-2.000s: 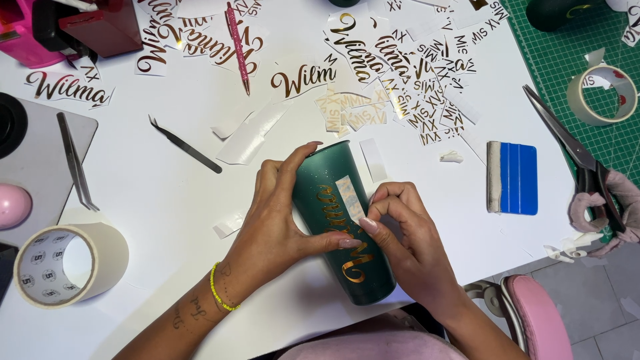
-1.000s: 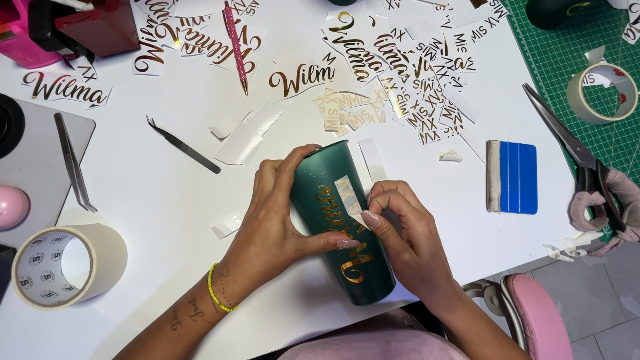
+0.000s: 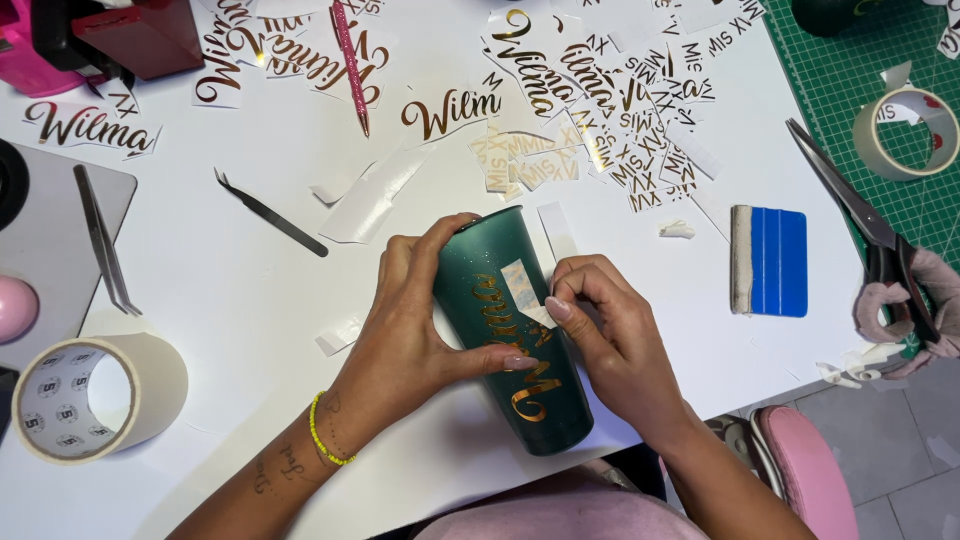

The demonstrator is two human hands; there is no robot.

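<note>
A dark green tumbler point(image 3: 469, 262) with gold vinyl script lies tilted on the white table. My left hand point(image 3: 420, 322) grips it, fingers over the rim end and thumb across the lettering. Between thumb and index finger, my right hand point(image 3: 611, 330) pinches the lower corner of a strip of transfer tape point(image 3: 519, 283); the strip's upper part lies on the tumbler, its lower end is lifted. Small gold marks show on the tumbler just below the raised end. The fingertips beneath the tumbler are hidden.
Black tweezers point(image 3: 281, 219), metal tweezers point(image 3: 105, 240) and a wide tape roll point(image 3: 154, 394) lie at left. Vinyl lettering pieces point(image 3: 525, 75) and a pink pen point(image 3: 349, 67) are behind. At right are a blue squeegee point(image 3: 778, 262), scissors point(image 3: 885, 232) and a small tape roll point(image 3: 870, 139) on a green cutting mat point(image 3: 817, 67).
The lower end of the tape strip has come up from the tumbler, and small gold marks now show beneath it. My left hand has stayed on the tumbler.
</note>
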